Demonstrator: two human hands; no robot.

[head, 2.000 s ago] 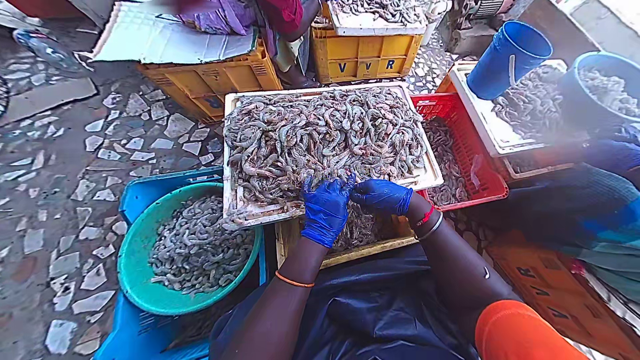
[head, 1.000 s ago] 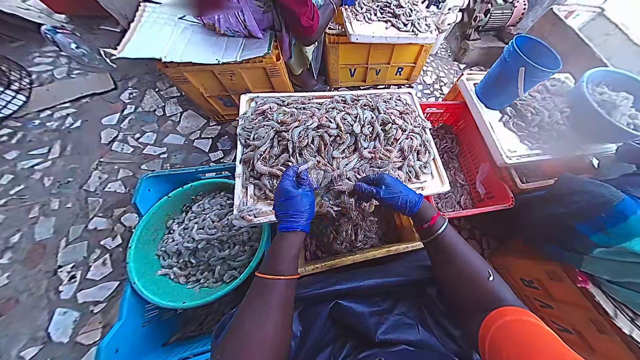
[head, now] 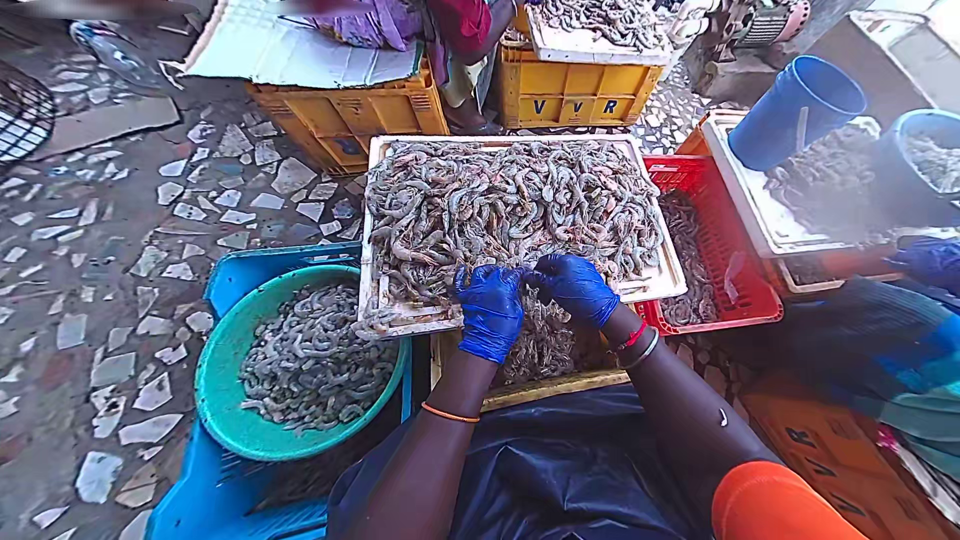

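Note:
A white tray (head: 670, 279) heaped with whole raw shrimp (head: 517, 202) lies in front of me. Both my hands wear blue gloves and meet at its near edge. My left hand (head: 491, 311) has its fingers bent close to the right one; whether a shrimp is between them is hidden. My right hand (head: 576, 289) has its fingertips pinched beside the left ones, and what they hold cannot be made out. Below them, a yellow crate (head: 525, 397) holds a pile of shrimp heads and shells (head: 540, 345). A green basin (head: 217, 390) of greyish shrimp (head: 319, 360) stands at the left.
The basin rests on a blue crate (head: 187, 495). Right of the tray is a red crate (head: 757, 292) with shrimp. Beyond it stand a blue bucket (head: 795, 112) and another white tray (head: 750, 202). A co-worker's sleeve (head: 922, 405) is at the right, another person sits ahead by yellow crates (head: 577, 90).
My hands were apart over the near edge of the tray one second ago and are now together there. Two seconds ago they were also close together.

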